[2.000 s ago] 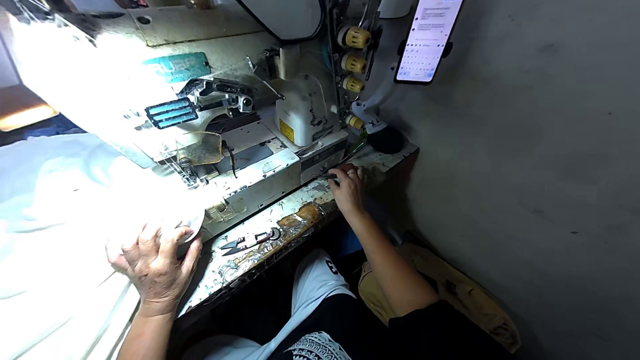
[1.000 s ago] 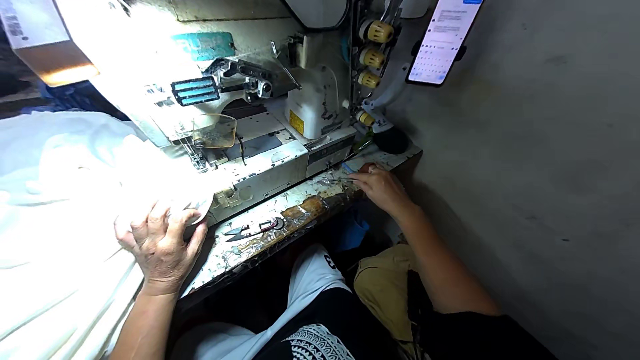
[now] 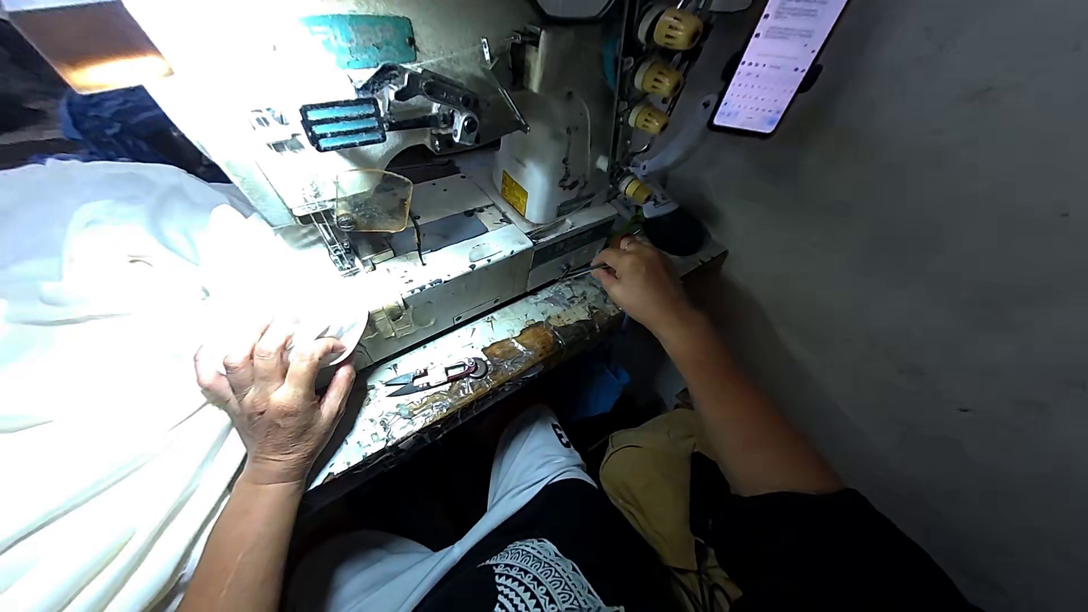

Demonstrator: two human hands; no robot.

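My left hand (image 3: 285, 395) rests on bunched white fabric (image 3: 93, 357), its fingertips at the fabric's edge near the sewing machine's needle area. Glare washes out part of the cloth. At the right end of the table edge, my right hand (image 3: 637, 276) pinches a thin metal tool (image 3: 582, 271), perhaps tweezers, whose tip points left along the machine's base. The industrial sewing machine (image 3: 467, 285) stands behind both hands, with a clear plastic guard (image 3: 374, 201) by its needles. Thread snips (image 3: 438, 375) lie on the worn table between my hands, touched by neither.
Yellow thread-tension knobs (image 3: 659, 78) line the machine's right side. A phone (image 3: 778, 64) with a lit screen is mounted by the grey wall (image 3: 952, 255). A dark rounded object (image 3: 676, 231) sits behind my right hand. The worn table edge (image 3: 527, 348) runs above my lap.
My right hand has shifted a little along the table's right end, and the thin metal tool now shows plainly in its fingers. My left hand stays on the white fabric. The view has shifted somewhat.
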